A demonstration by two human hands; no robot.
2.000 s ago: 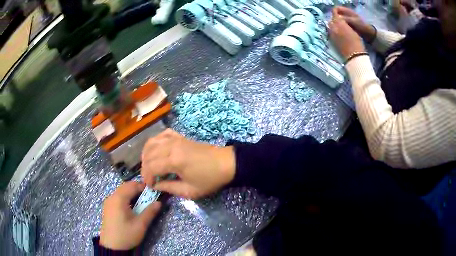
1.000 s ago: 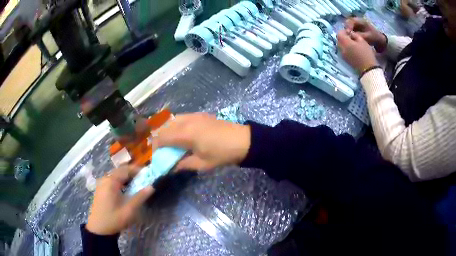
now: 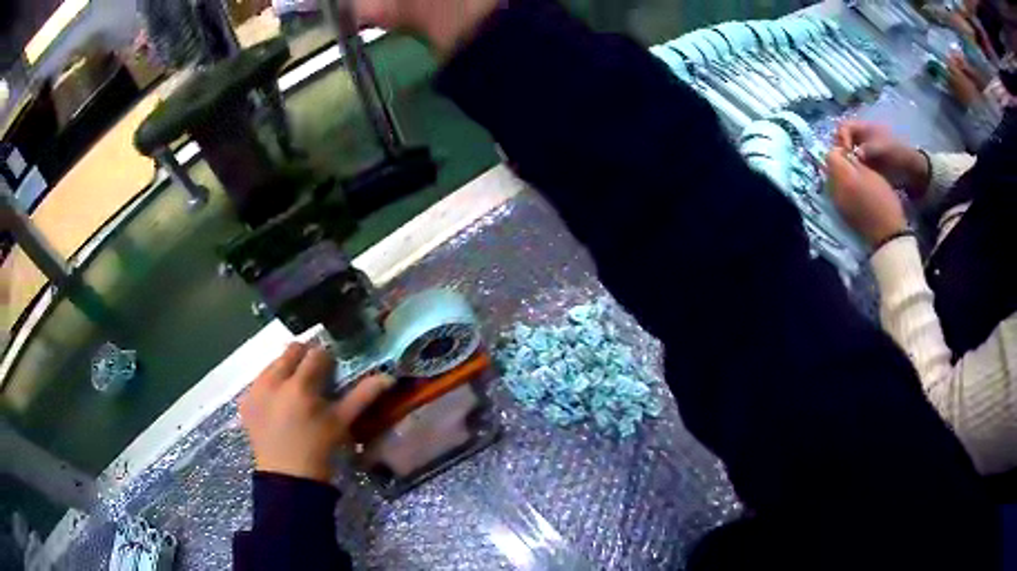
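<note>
A light-blue round fan head (image 3: 438, 335) lies on the orange fixture (image 3: 452, 387) of the dark green press (image 3: 307, 262). The ram is over the light-blue part beside the round housing. My left hand (image 3: 292, 410) is at the fixture's left side, thumb and fingers gripping that part and hiding its left end. My right hand (image 3: 429, 17) is raised at the top edge, blurred and cut off, so what it holds cannot be told. A heap of small light-blue connector pieces (image 3: 582, 370) lies right of the press.
Rows of joined fans (image 3: 781, 61) lie at the upper right, near a neighbouring worker's hands (image 3: 870, 178). The green conveyor belt (image 3: 167, 323) runs beyond the white table edge (image 3: 441, 229). Handle parts (image 3: 143, 547) lie at lower left. My right sleeve crosses the view.
The light-blue part has moved from between my hands onto the fixture under the ram. My right hand has left it and risen to the top edge. The view has shifted, showing more of the press.
</note>
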